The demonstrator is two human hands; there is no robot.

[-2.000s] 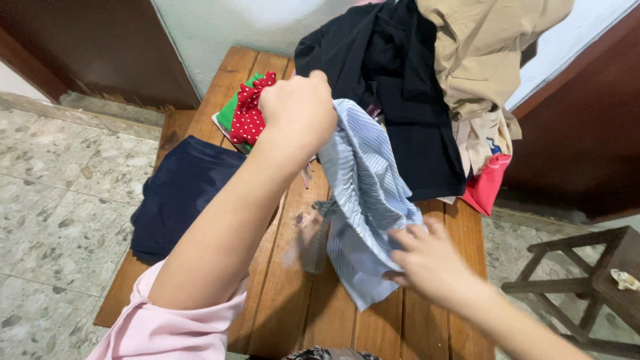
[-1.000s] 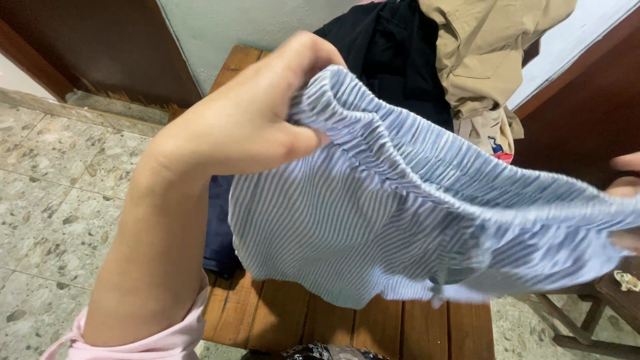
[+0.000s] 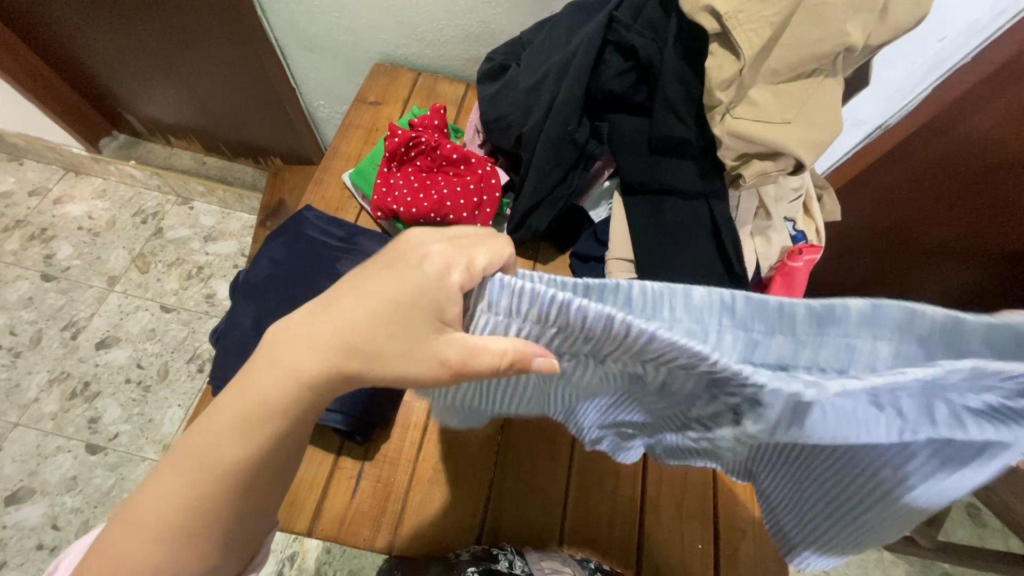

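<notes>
Blue-and-white striped shorts [image 3: 640,376] with an elastic waistband are stretched out sideways above the wooden table [image 3: 448,480]. My left hand [image 3: 448,312] grips one end of the waistband, thumb on the near side. The other end runs to the right edge of the view, where only a sliver of my right hand [image 3: 1010,315] shows; its fingers are hidden. Beyond my left hand lies a red polka-dot cloth [image 3: 436,180] on a green one [image 3: 368,170]. Folded navy clothing [image 3: 296,272] rests on the table at the left, partly behind my left hand.
A heap of black trousers [image 3: 608,120] and beige clothing [image 3: 784,88] covers the table's back right, a red-pink piece [image 3: 794,270] at its edge. A wooden stool [image 3: 944,552] is partly visible at lower right. Dark, shiny material [image 3: 480,562] shows at the bottom edge.
The striped shorts, hanging bunched two seconds ago, are now spread wide by the waistband. My right hand has moved right, almost out of view. The red polka-dot cloth, hidden one second ago, shows again.
</notes>
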